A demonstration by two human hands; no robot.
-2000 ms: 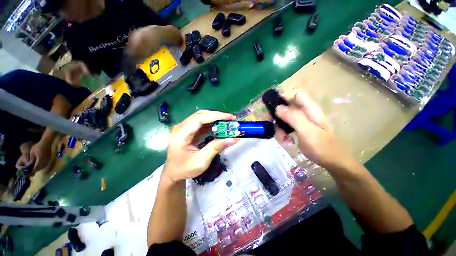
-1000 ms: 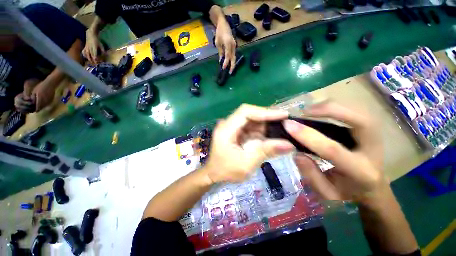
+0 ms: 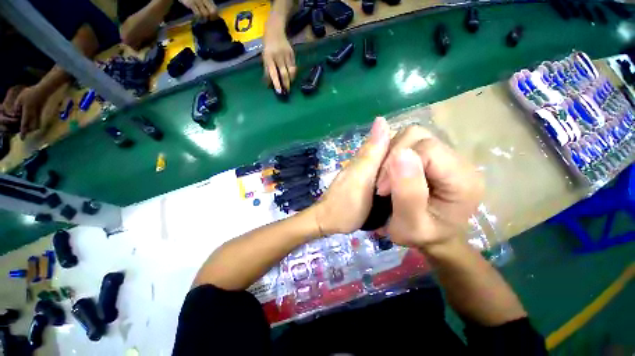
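A black housing (image 3: 377, 213) is pressed between my two hands over the clear plastic sheet, mostly hidden by my fingers. My left hand (image 3: 351, 186) holds it from the left with the fingers pointing up. My right hand (image 3: 433, 191) is wrapped around it from the right. Whether the housing is fully closed cannot be seen. The clear plastic sheet (image 3: 311, 272) lies below on the red and white printed sheet. A row of narrow black pieces (image 3: 295, 179) lies just left of my left hand.
A green conveyor (image 3: 240, 122) carries several black units. A clear tray of blue and white assemblies (image 3: 582, 119) stands at right. Curved black parts (image 3: 109, 296) and small blue cells lie at left. Another person's hand (image 3: 279, 64) reaches onto the conveyor from the far side.
The board and blue cell seen earlier in my left hand are no longer visible. My hands have come together around the black housing. The view has shifted, uncovering the row of black pieces.
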